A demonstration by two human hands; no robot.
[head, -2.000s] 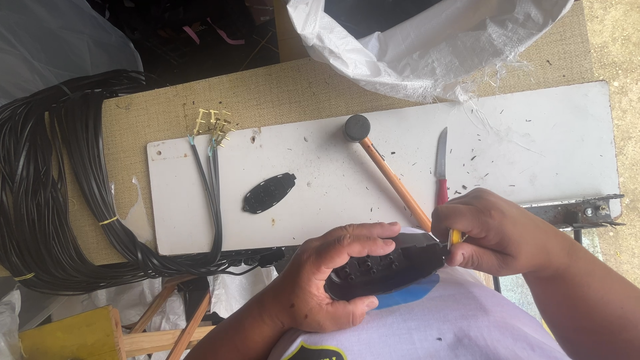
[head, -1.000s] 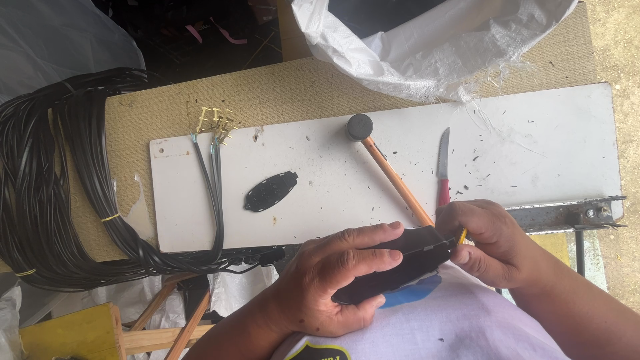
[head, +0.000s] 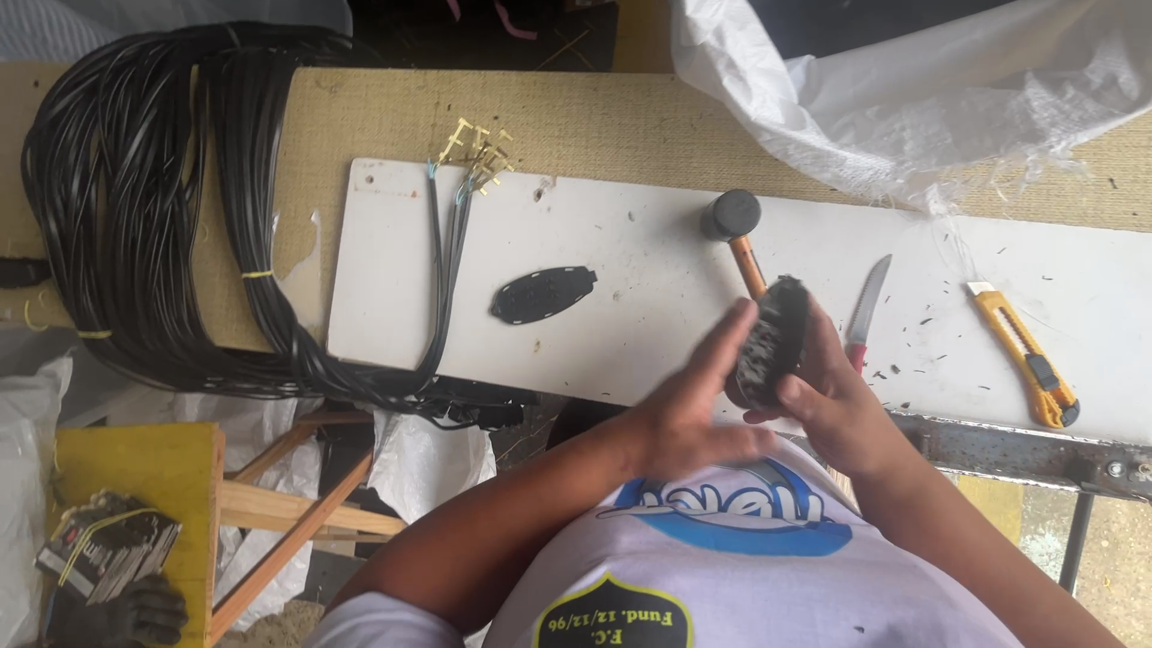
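Note:
A black oval plastic housing (head: pixel 772 346), its ribbed inner side showing, is held upright near my chest. My right hand (head: pixel 832 396) grips it from the right. My left hand (head: pixel 702 396) is at its left side with the fingers apart; whether it touches the part cannot be told. Behind the housing lies a rubber mallet (head: pixel 733 216) with a wooden handle. A flat black oval plate (head: pixel 544 295) rests on the white board (head: pixel 630 261). To the right are a serrated knife (head: pixel 871 301) with a red handle and a yellow snap-off utility knife (head: pixel 1026 355).
Coiled black cables (head: pixel 171 180) lie at the left, their ends with brass terminals (head: pixel 477 157) on the board. A white woven sack (head: pixel 864 117) stands at the far edge. A rusty metal bar (head: pixel 1017 450) runs along the near edge. A glove (head: pixel 144 612) lies lower left.
The housing has been turned upright and my hands have shifted around it. The yellow utility knife, earlier in my right hand, now lies on the board. The view has moved nearer and left.

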